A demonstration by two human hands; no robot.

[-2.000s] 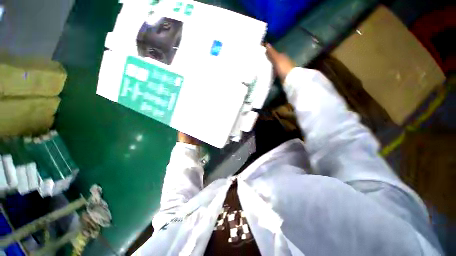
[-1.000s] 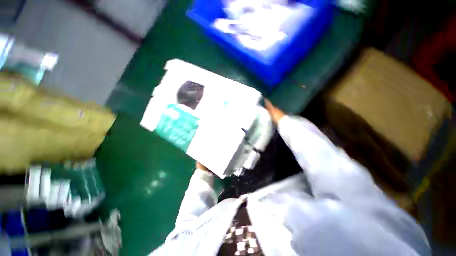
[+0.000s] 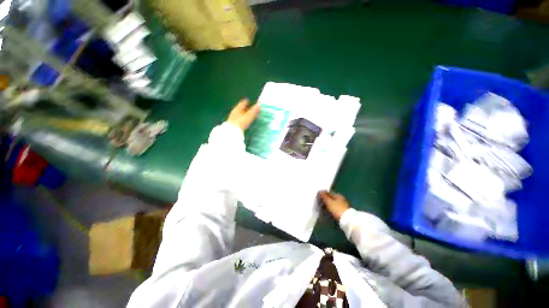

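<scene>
A stack of flat white and green carton blanks [image 3: 301, 174] with a black device picture and notched edges is in front of me, over the front part of the green bench [image 3: 373, 36]. My left hand [image 3: 243, 114] holds its upper left edge. My right hand [image 3: 334, 204] holds its lower right edge. Most of the fingers are hidden under the cards. I cannot tell whether the stack touches the bench.
A blue plastic bin [image 3: 421, 150] with a heap of white packets [image 3: 475, 174] stands on the bench at right. Folded boxes [image 3: 168, 66] stand at upper left beside a yellow-brown carton [image 3: 210, 24]. A crumpled light cloth-like thing [image 3: 144, 137] lies on the left edge. A brown carton [image 3: 112, 245] is on the floor.
The view has turned. The carton blanks stay in both hands and are now over the bench's front part. The blue bin now shows at right, and the folded boxes at upper left.
</scene>
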